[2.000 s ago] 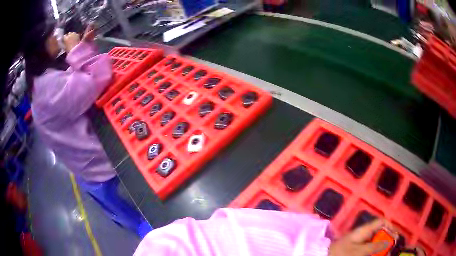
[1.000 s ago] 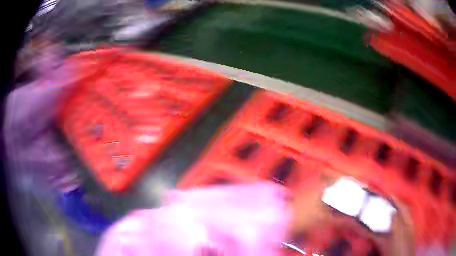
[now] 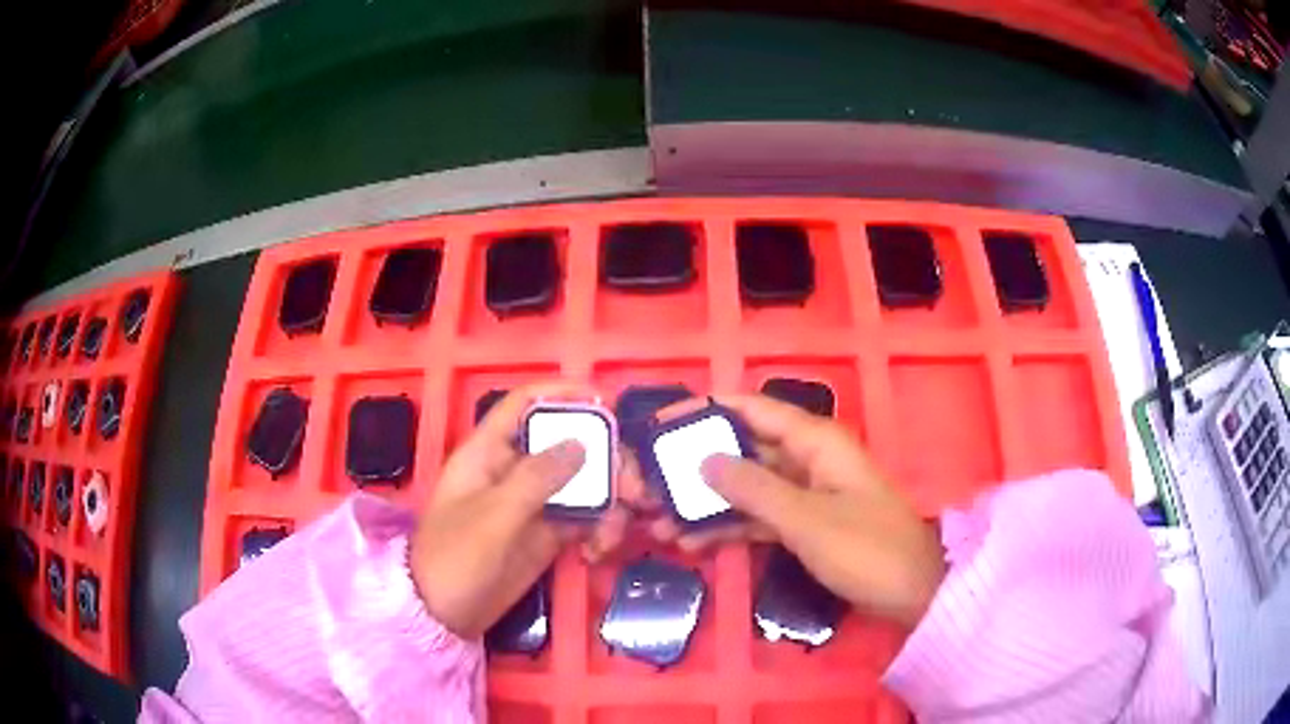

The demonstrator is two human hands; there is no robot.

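Note:
My left hand [image 3: 495,516] holds a smartwatch with a pinkish case edge and a plain white screen [image 3: 572,456], thumb on the screen. My right hand [image 3: 835,516] holds a dark-cased smartwatch with a plain white screen [image 3: 693,464], thumb on its screen. The two watches are side by side above the red compartment tray [image 3: 651,340]. Black smartwatches lie screen up in its top row [image 3: 647,258] and other pockets. Some of the middle pockets are partly hidden behind my hands. Two pockets at the right of the second row hold no watch.
A second red tray [image 3: 125,467] with smartwatches lies at the left edge. At the right are record sheets [image 3: 1125,333], a blue pen [image 3: 1153,340], a green-edged clipboard [image 3: 1153,460] and a calculator [image 3: 1259,450]. A metal-edged raised green shelf [image 3: 425,99] runs behind, with another red tray [image 3: 1103,31].
The view has swung right and down, centring the main tray. Both hands now show clearly, each with a white-screened watch. The other person in pink is out of view.

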